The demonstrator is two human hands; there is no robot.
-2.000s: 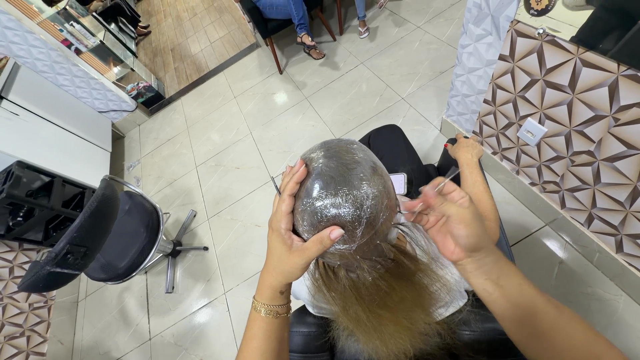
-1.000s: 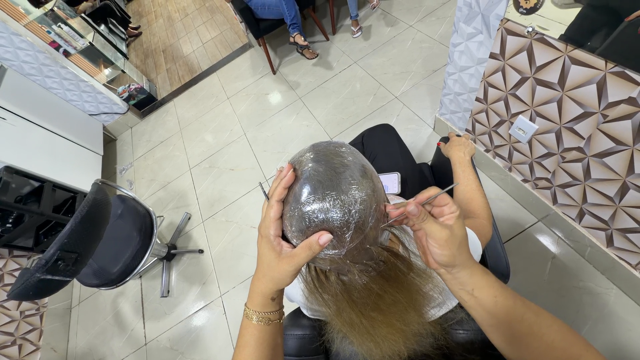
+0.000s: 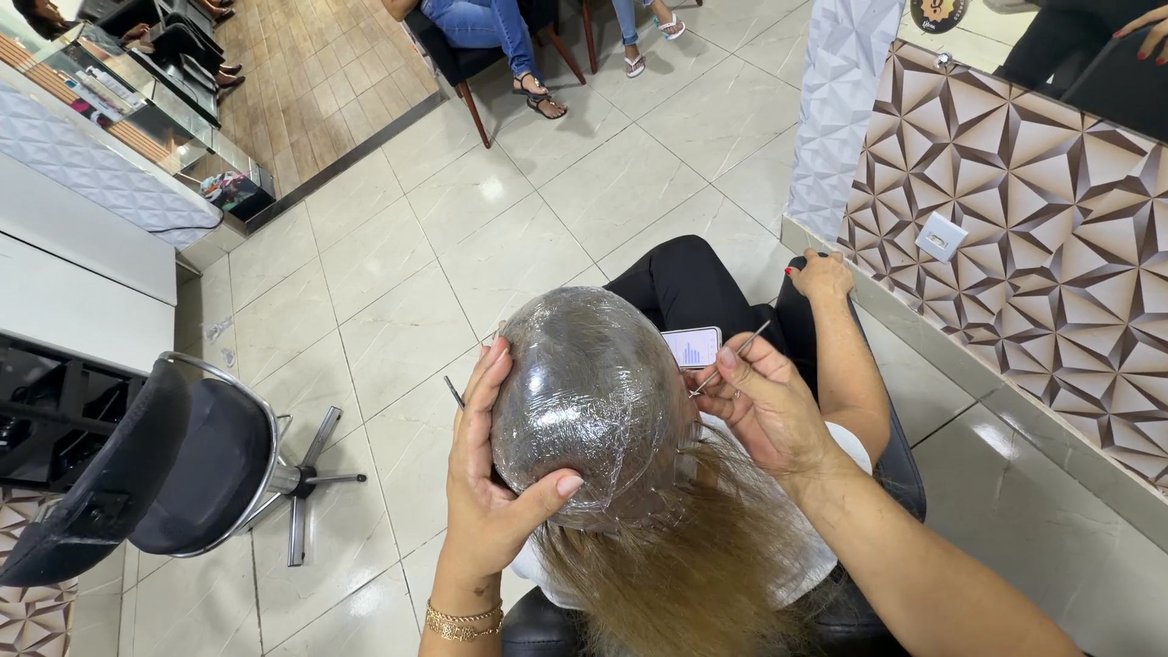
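A seated person's head is covered by a clear plastic wrap cap, with long light-brown hair hanging below it. My left hand lies spread against the cap's left side, thumb on its lower back; a thin dark rod sticks out beyond its fingers, and how it is held is hidden. At the cap's right edge my right hand pinches a thin metal hook-like tool. The tool's lower end is beside the wrap near the ear.
The seated person holds a lit phone and rests an arm on the chair's armrest. A black swivel chair stands at left. Other people's legs and chairs are at the top. A patterned wall runs along the right.
The tool in my right hand has changed its tilt and stays by the cap's right edge. My left hand remains on the cap.
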